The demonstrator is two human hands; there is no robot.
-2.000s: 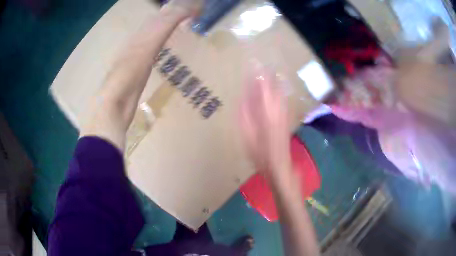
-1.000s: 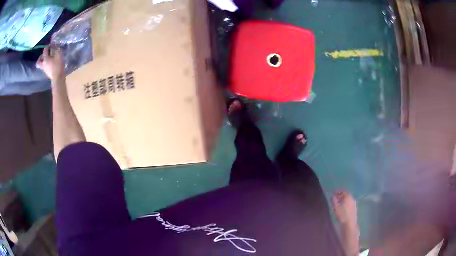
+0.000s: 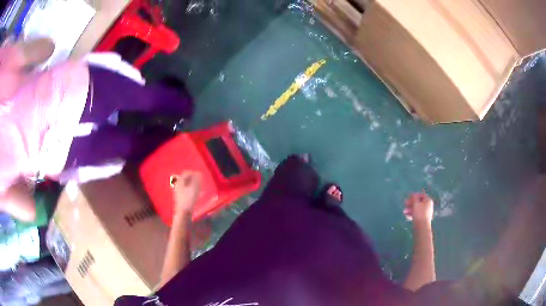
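My left hand (image 3: 187, 190) is in front of the red plastic stool (image 3: 164, 167). It is blurred, and no held object shows. Whether it touches the stool cannot be told. The stool looks tilted, with its round seat hole beside my fingers. My right hand (image 3: 421, 207) hangs over the green floor at the right, with its fingers curled in and nothing seen in it. A closed brown carton (image 3: 114, 239) with dark printed characters lies at the lower left, below the stool and partly behind my left forearm.
A person in pink (image 3: 57, 113) is at the left, close to the stool. Another red stool (image 3: 140, 36) stands at the upper left. Large brown cartons (image 3: 431, 60) stand at the upper right. The green floor (image 3: 365, 149) has a yellow strip (image 3: 293, 89). My foot (image 3: 333, 192) shows near the centre.
The view has turned and moved away from the printed carton, now at the lower left. My left hand has left its plastic-covered edge and is at the stool. Large cartons show at the upper right.
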